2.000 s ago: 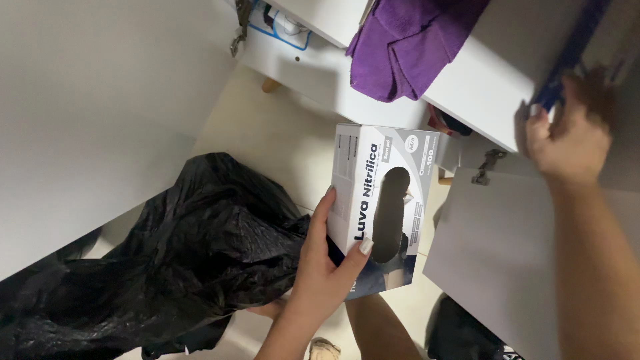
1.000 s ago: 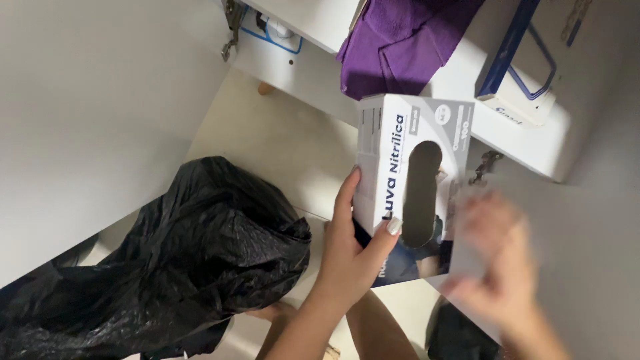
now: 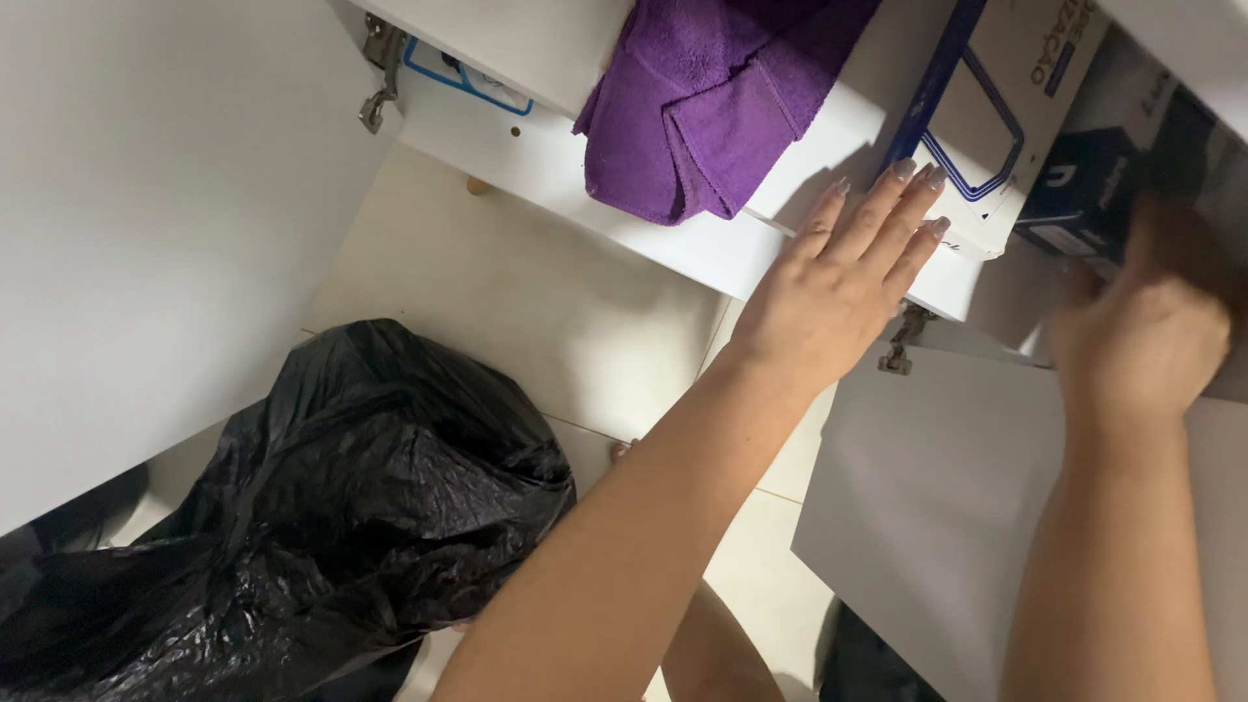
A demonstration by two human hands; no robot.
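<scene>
My left hand (image 3: 848, 268), fingers spread and nothing held, reaches to the near edge of a white and blue cardboard box (image 3: 990, 107) on the cabinet shelf. To the right, my right hand (image 3: 1141, 322) is blurred beside a dark box (image 3: 1077, 190) inside the cabinet; its fingertips are partly hidden in shadow, so whether it grips anything does not show. A folded purple towel (image 3: 712, 117) hangs over the shelf edge left of the white and blue box. The nitrile glove box is out of view.
A black plastic bag (image 3: 390, 468) lies at the lower left. White cabinet doors stand at the left (image 3: 166, 214) and lower right (image 3: 936, 487), with metal hinges (image 3: 383, 73) near the shelf. Below is a tiled floor (image 3: 507, 283), with the person's leg in view.
The nitrile glove box that my left hand held has left the view. My left hand has moved up and right to the white and blue box, and my right hand has moved right, beside the dark box.
</scene>
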